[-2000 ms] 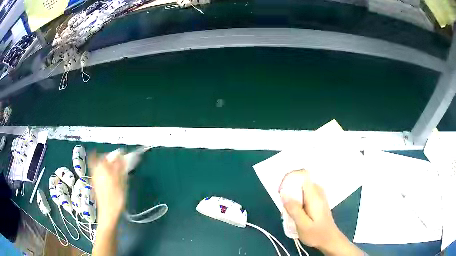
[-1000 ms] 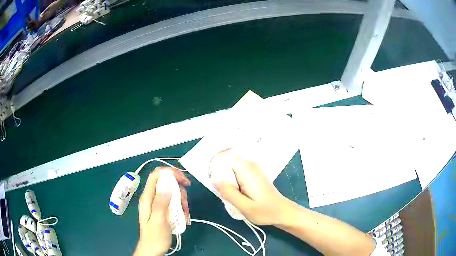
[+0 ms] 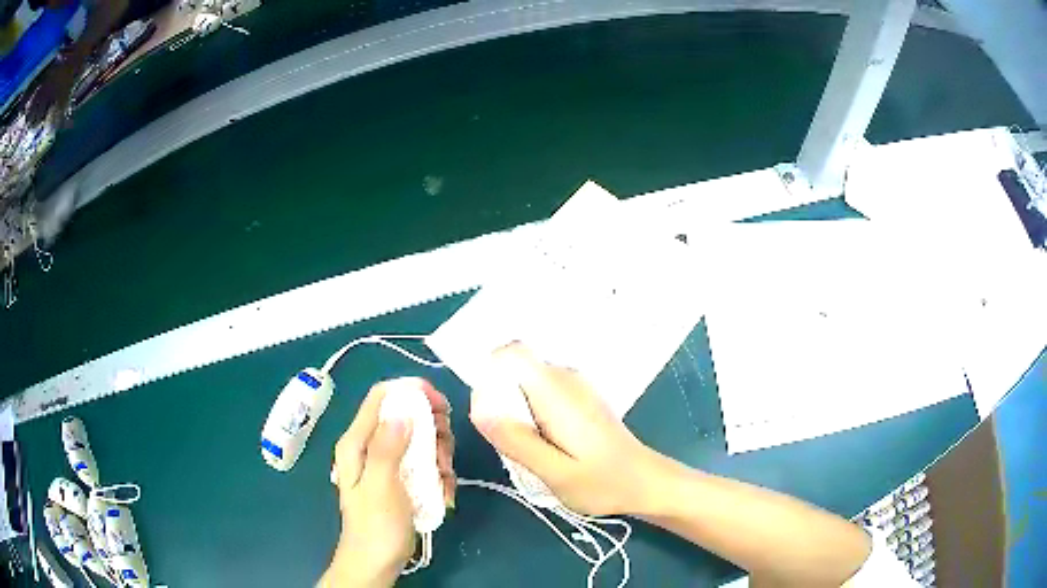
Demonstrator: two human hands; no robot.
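My left hand (image 3: 373, 477) is closed around a white unit (image 3: 424, 459), with a thin cord hanging from its lower end. My right hand (image 3: 563, 436) is closed around another white unit (image 3: 522, 477), mostly hidden by my fingers, with cords trailing from it onto the bench. A loose white unit with two blue bands (image 3: 296, 418) lies on the green bench to the left of my left hand. Its cord loop runs right to the edge of the tilted white paper sheet (image 3: 643, 333), which lies beyond and partly under my right hand.
Several waiting units (image 3: 115, 534) lie at the lower left. Large white sheets (image 3: 844, 345) cover the right side, with a dark clip (image 3: 1022, 207) at far right. An open carton (image 3: 964, 505) with packed units is at lower right. A pale rail (image 3: 379, 294) and frame post (image 3: 855, 98) border the belt.
Since a second ago, both hands still hold their units and have shifted only slightly. Earlier, my left hand was near the waiting pile at left. The view has since turned right, bringing the carton in.
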